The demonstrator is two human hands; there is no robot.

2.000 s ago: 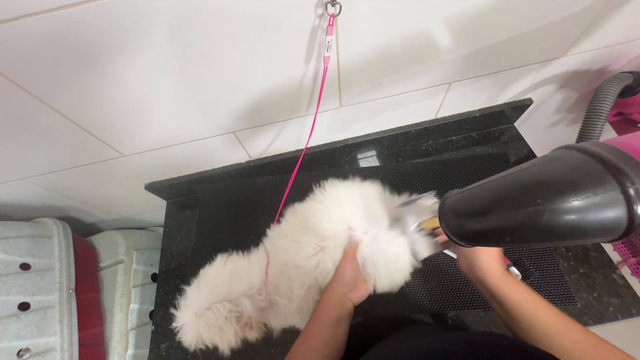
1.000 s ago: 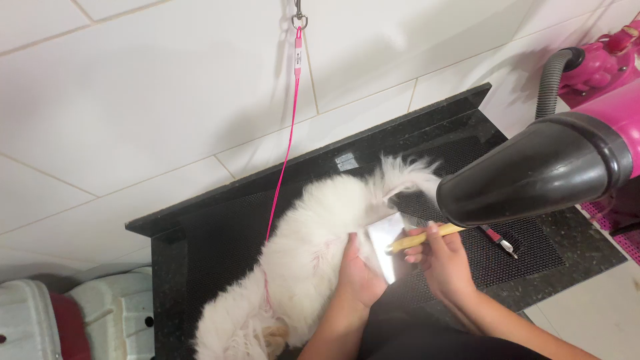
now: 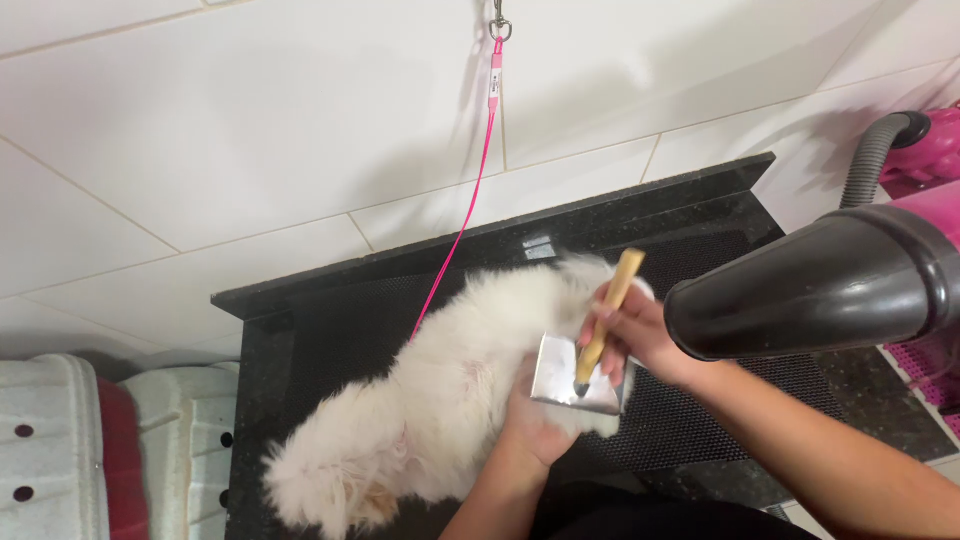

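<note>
A fluffy white dog (image 3: 465, 375) stands on a black mesh mat (image 3: 345, 315), its head toward the lower left. A thin pink grooming loop (image 3: 469, 210) runs up from its neck to a metal clip (image 3: 499, 28). My right hand (image 3: 634, 330) grips the wooden handle of a slicker brush (image 3: 574, 375), whose metal back faces me at the dog's rear. Beneath the brush, my left hand (image 3: 536, 424) lies against the dog's rear flank or leg; its fingers are largely hidden by fur and the brush. The black nozzle of a pink dryer (image 3: 810, 289) points toward the dog's rear.
The black stone table has a raised back edge (image 3: 495, 236) along a white tiled wall (image 3: 300, 135). A gray corrugated hose (image 3: 870, 161) and pink equipment (image 3: 930, 154) stand at the right. Pale plastic crates (image 3: 45, 442) with a red part are at the lower left.
The slicker brush has turned, its handle now pointing upward, and it is over the dog's rear. The tool with a red handle seen on the mat one second ago is now out of sight.
</note>
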